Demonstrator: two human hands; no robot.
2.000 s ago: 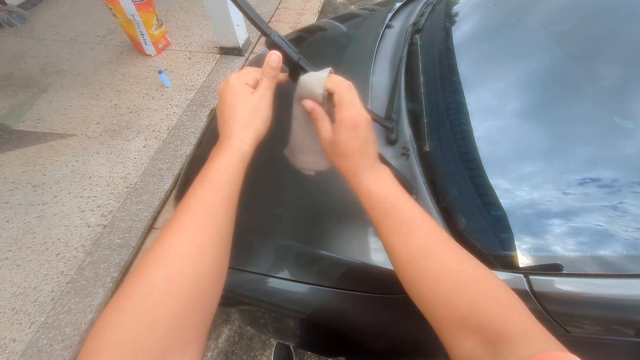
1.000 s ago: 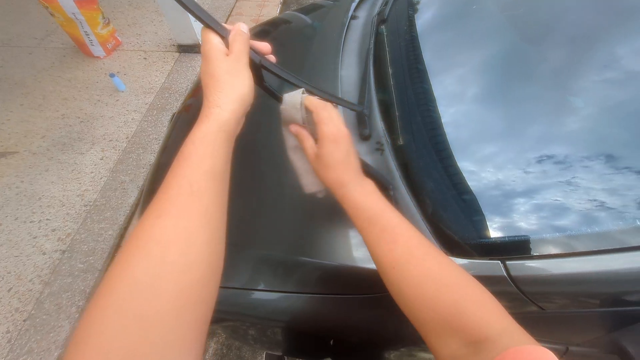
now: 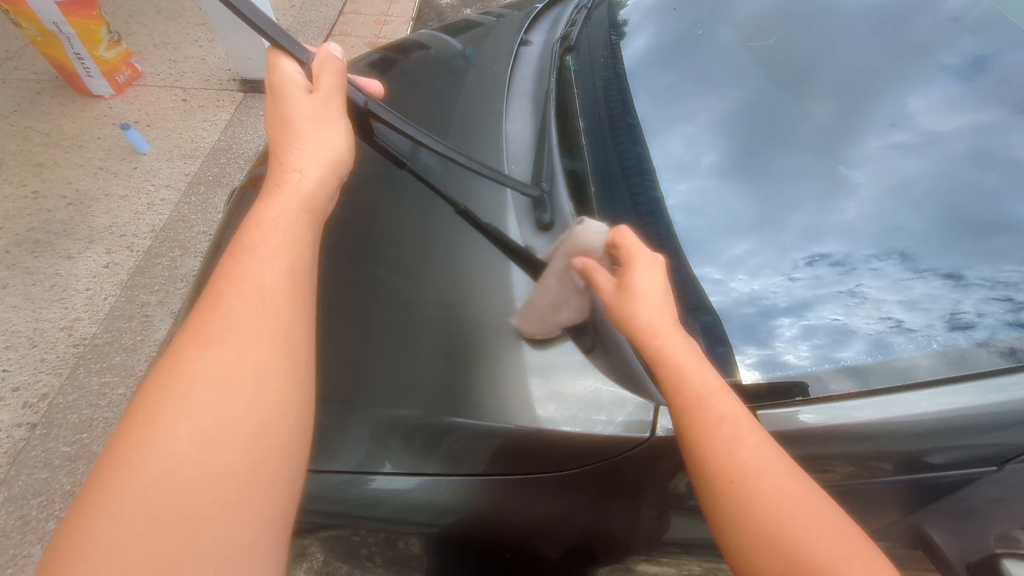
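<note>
My left hand [image 3: 312, 120] is closed round a black windshield wiper [image 3: 268, 32], which is lifted off the glass above the dark car hood [image 3: 400, 320]. From there the wiper arm [image 3: 448, 204] slants down to the right toward the base of the windshield [image 3: 824, 176]. My right hand [image 3: 632, 280] holds a crumpled light grey-brown cloth [image 3: 564, 284] against the lower end of that arm. The cloth hides the arm's pivot. A second wiper arm [image 3: 542, 172] is seen beside it, near the windshield's lower edge.
An orange and yellow printed bag [image 3: 76, 48] stands on the speckled pavement [image 3: 88, 216] at upper left, with a small blue object [image 3: 134, 138] near it. The foot of a white post [image 3: 244, 48] is beyond the hood. A dark side mirror [image 3: 976, 520] is at lower right.
My right hand has moved the cloth down along the wiper arm, from close to my left hand toward the arm's base. My left hand keeps hold of the wiper.
</note>
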